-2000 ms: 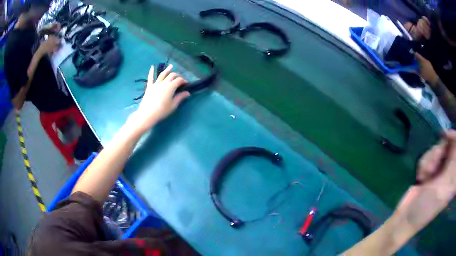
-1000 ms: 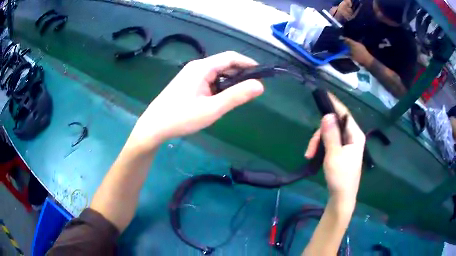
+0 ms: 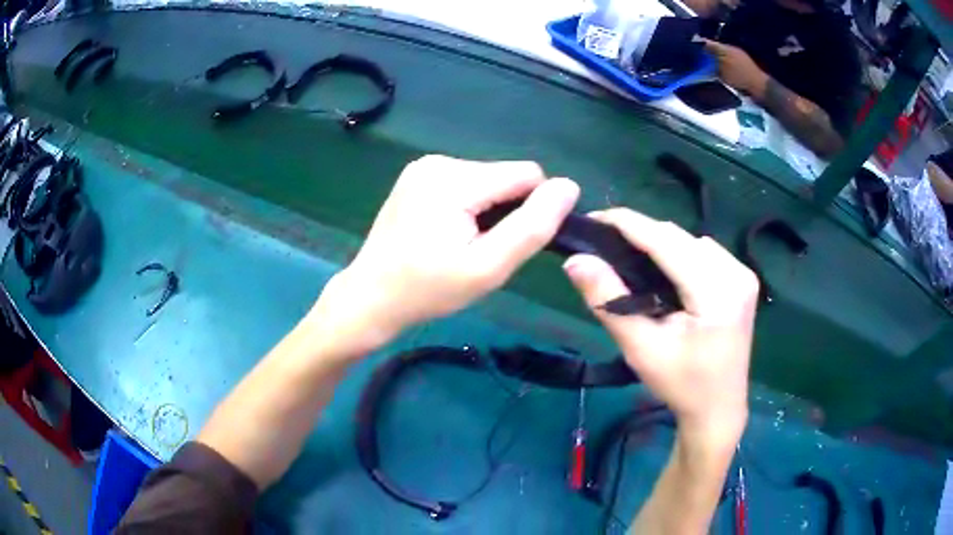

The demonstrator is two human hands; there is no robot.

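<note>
My left hand [image 3: 460, 235] and my right hand [image 3: 679, 313] are close together above the belt edge. Both grip a black headband piece [image 3: 606, 249], whose dark padded part shows between the fingers. Its ends are mostly hidden by my hands. Below, a dark band section [image 3: 538, 366] runs from near my right hand to the top of a C-shaped headband [image 3: 368, 418] lying on the bench mat; I cannot tell if it belongs to the held piece. A thin wire trails inside that C.
Red-handled screwdrivers [image 3: 578, 455] lie near another headband at lower right. More headbands [image 3: 345, 65] lie on the green belt. A headband pile [image 3: 63, 230] is at far left, with a small curved part [image 3: 165, 287] nearby. A person sits opposite behind a blue tray [image 3: 637, 78].
My hands have come together on the held headband piece; my right hand has moved left and a bit down. The open arc seen between them is now mostly covered.
</note>
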